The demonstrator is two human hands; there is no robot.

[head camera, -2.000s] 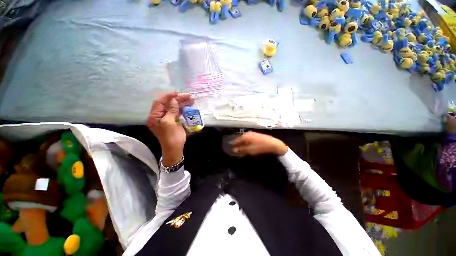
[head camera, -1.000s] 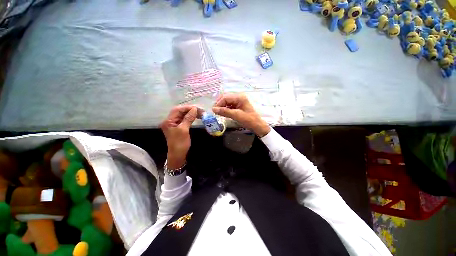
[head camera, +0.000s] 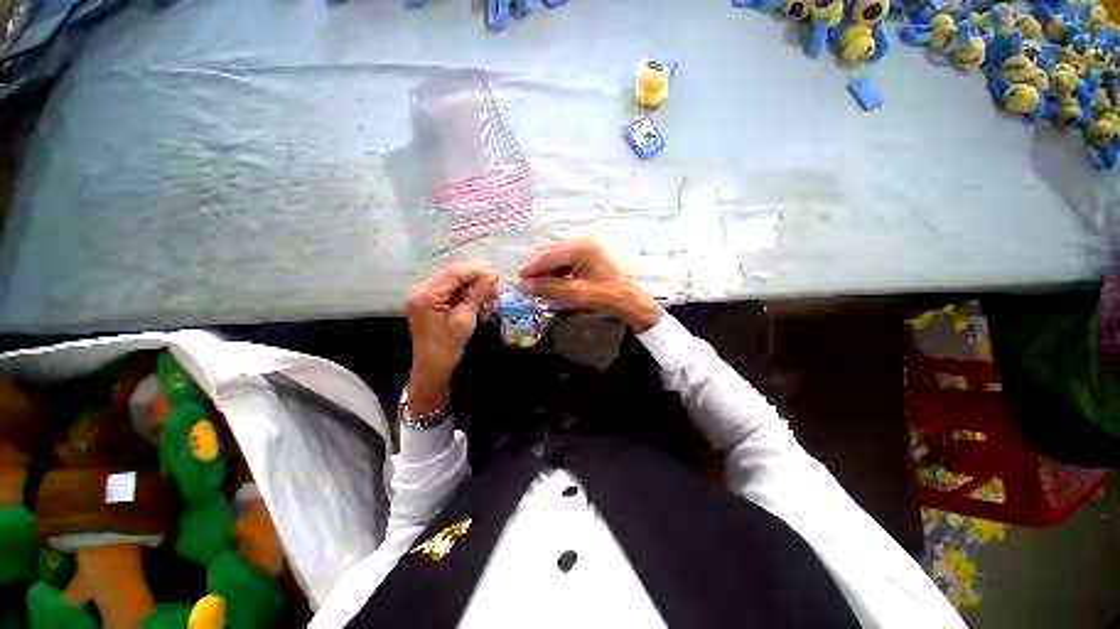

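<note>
A plush toy with a blue card (head camera: 520,322) hangs between my hands at the table's near edge, with clear plastic around it. My left hand (head camera: 451,307) pinches the clear plastic at its upper left. My right hand (head camera: 582,278) pinches at its upper right. The bag's mouth is too blurred to tell open or closed. A stack of empty zip bags (head camera: 473,154) lies just beyond my hands, pink-red stripes towards me. One loose plush toy (head camera: 652,84) lies beyond, with its blue hang tag (head camera: 644,138) beside it.
Loose clear film (head camera: 712,243) lies right of my hands. A toy heap (head camera: 1032,68) fills the far right, with a blue card (head camera: 866,93) near it. A white woven sack (head camera: 301,418) of larger plush toys stands lower left. A red plastic crate (head camera: 970,430) is at right on the floor.
My right hand has come up from below the table edge to meet my left hand at the toy. The toy has moved right and slightly down, and now hangs between both hands.
</note>
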